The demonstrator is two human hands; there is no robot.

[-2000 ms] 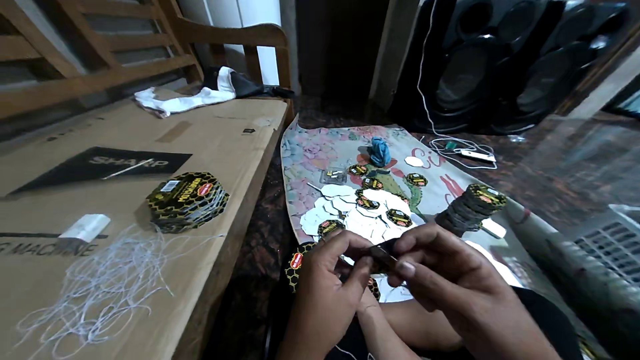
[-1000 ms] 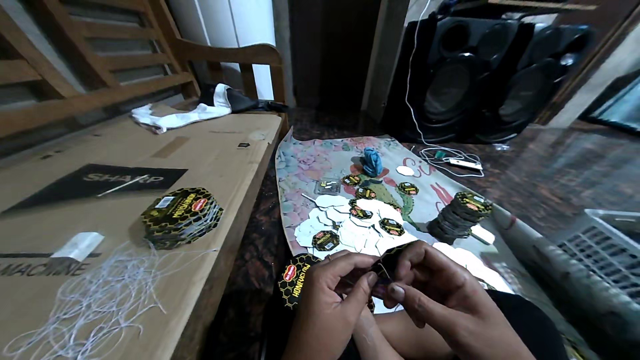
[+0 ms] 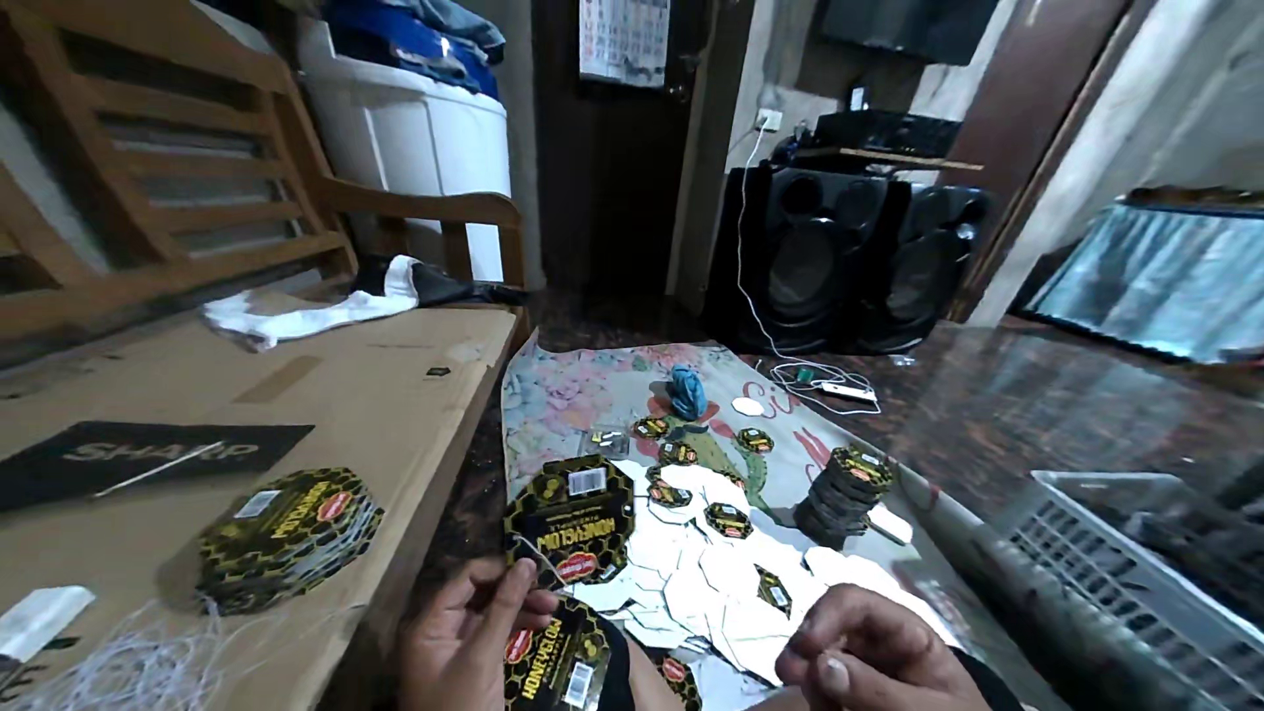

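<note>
My left hand (image 3: 484,627) pinches a thin pale strand (image 3: 541,560) at the lower edge of an octagonal black-and-yellow printed tag (image 3: 583,513). Below it, a similar tag (image 3: 561,657) lies by my leg. My right hand (image 3: 869,652) is raised at the lower right with curled fingers; whether they hold anything is unclear. A small tag (image 3: 773,591) shows tilted just beyond it. White cut pieces (image 3: 696,563) and several small tags, one a dark octagon (image 3: 729,519), lie on the floral sheet. A stack of small tags (image 3: 839,499) stands at its right.
On the cardboard-covered bench (image 3: 425,355) at left are a stack of large tags (image 3: 291,538), loose white strings (image 3: 128,662) and a thin stick (image 3: 158,469). A blue bundle (image 3: 686,392) sits on the sheet. Black speakers (image 3: 810,262), a power strip (image 3: 849,393) and a plastic basket (image 3: 1136,583) are beyond.
My hands were together over a small dark item and are now apart, left hand to the left, right hand to the right. A large tag now shows above my left hand. The view has tilted up.
</note>
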